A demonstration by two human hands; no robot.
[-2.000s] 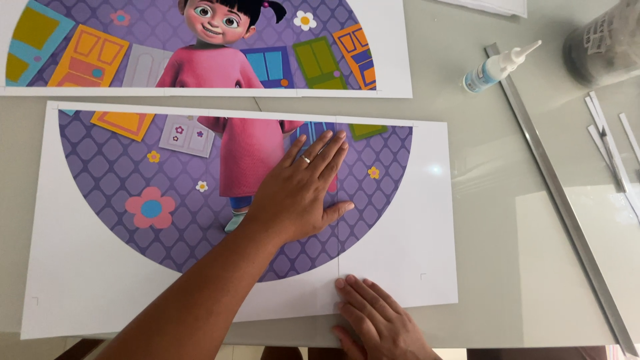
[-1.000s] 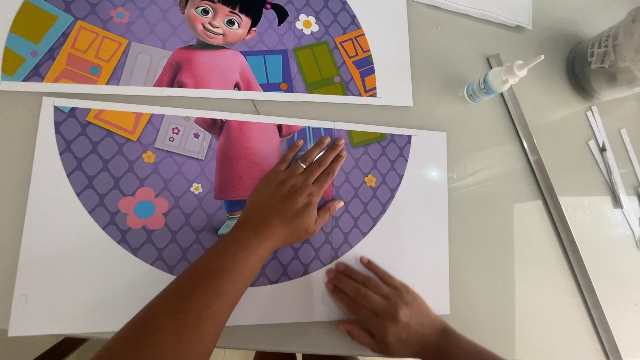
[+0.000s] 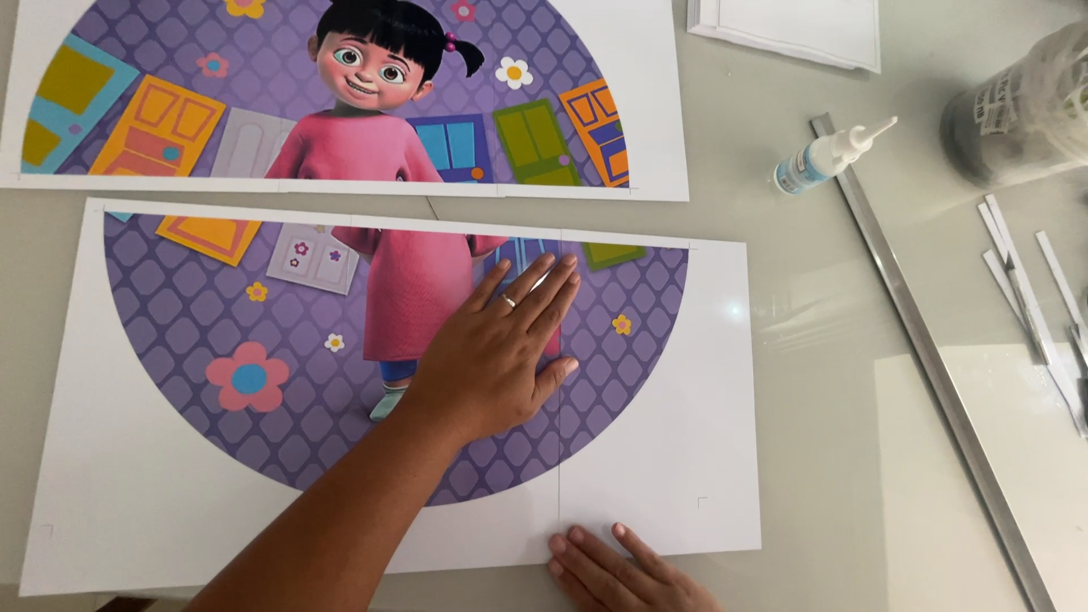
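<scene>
Flat on the lower printed paper sheet (image 3: 255,459), which shows the bottom half of a round cartoon picture, lies my left hand (image 3: 501,357), fingers spread, a ring on one finger. It rests beside a vertical seam where sheets meet. My right hand (image 3: 625,574) touches the sheet's bottom edge near the lower end of that seam, its wrist out of frame. Above, separated by a narrow gap, is the upper printed sheet (image 3: 459,85) with the top half of the picture. Neither hand grips anything.
A small glue bottle (image 3: 807,166) lies across the top of a long metal ruler (image 3: 935,365) to the right. Farther right are paper strips (image 3: 1020,289), a craft knife (image 3: 1027,314) and a cloudy plastic container (image 3: 1020,110). A stack of white paper (image 3: 790,30) sits at the top.
My right hand has moved down from the white margin beside the picture to the sheet's bottom edge. My left hand stays flat on the print.
</scene>
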